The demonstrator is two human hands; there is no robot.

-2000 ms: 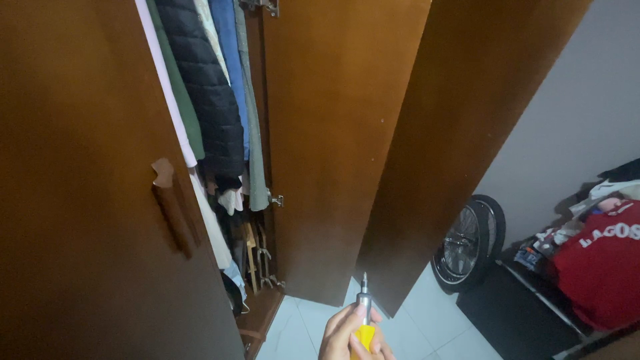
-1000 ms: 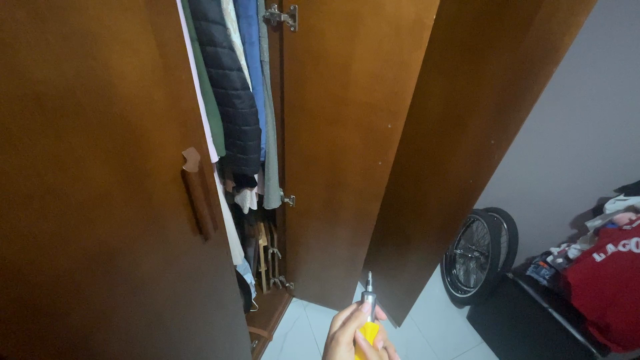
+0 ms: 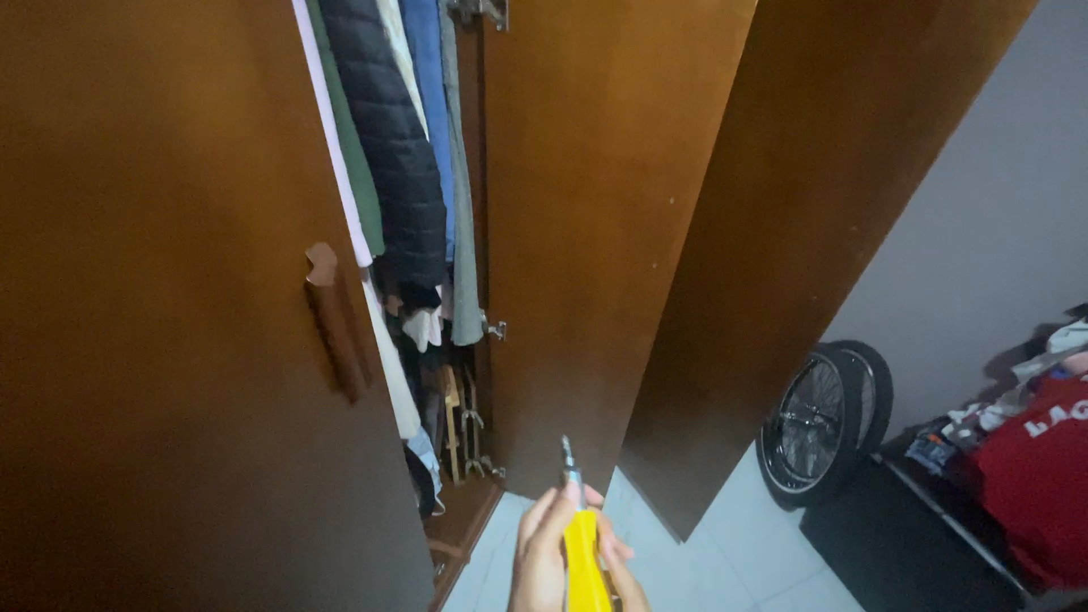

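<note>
At the bottom centre, my left hand [image 3: 540,552] is closed around a screwdriver with a yellow handle [image 3: 585,557]. Its metal shaft and bit [image 3: 568,455] point up and away. Fingertips show on the right side of the handle, and the handle's lower end is cut off by the frame. I see no clearly separate right hand. Beyond the tip stands an open brown wooden wardrobe door [image 3: 586,255] on metal hinges [image 3: 495,329]. Clothes, including a dark quilted jacket [image 3: 395,170], hang inside the wardrobe to the left of it.
A brown door [image 3: 195,340] with a wooden handle [image 3: 336,323] fills the left. Another brown panel [image 3: 765,297] stands right of centre. Farther right are spoked wheels with black tyres [image 3: 816,425] by the grey wall, and a red garment [image 3: 1037,476] on a black piece of furniture [image 3: 901,544].
The view has shifted somewhat. The screwdriver stays in my hand, its tip pointing away from me throughout.
</note>
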